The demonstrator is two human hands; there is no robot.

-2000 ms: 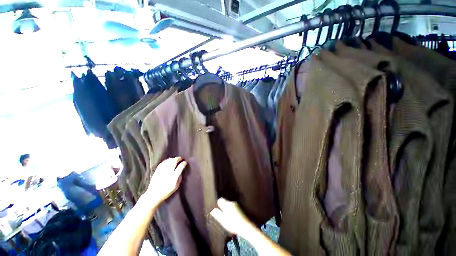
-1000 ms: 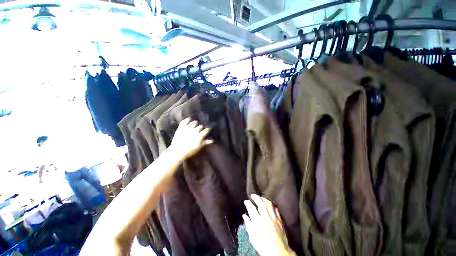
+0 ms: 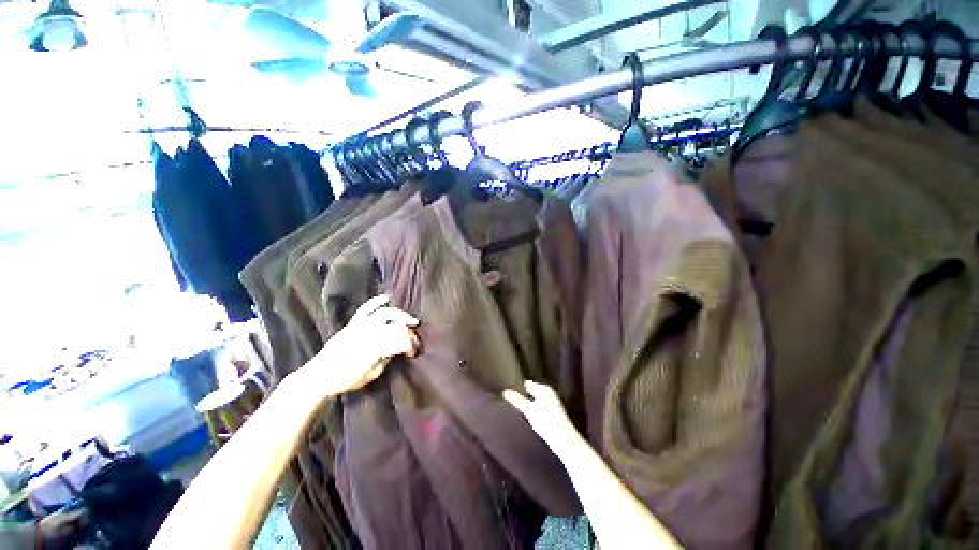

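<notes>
A brown sleeveless vest (image 3: 451,312) hangs on the rail in front of me, its front pulled to one side. My left hand (image 3: 376,342) grips the cloth of this vest near the armhole. My right hand (image 3: 537,408) touches the front edge of the same vest lower down; whether its fingers pinch the cloth is hard to tell. Another brown vest (image 3: 698,279) hangs just right of it, side-on, with its armhole showing.
A grey metal rail (image 3: 558,99) with black hangers crosses overhead. More brown vests (image 3: 880,215) hang at the right. Dark garments (image 3: 204,220) hang at the far left. A dark pile (image 3: 123,500) lies at the lower left.
My left hand has moved down and slightly left, onto the vest in front. My right hand has moved up and left. One vest now hangs apart from those at the right.
</notes>
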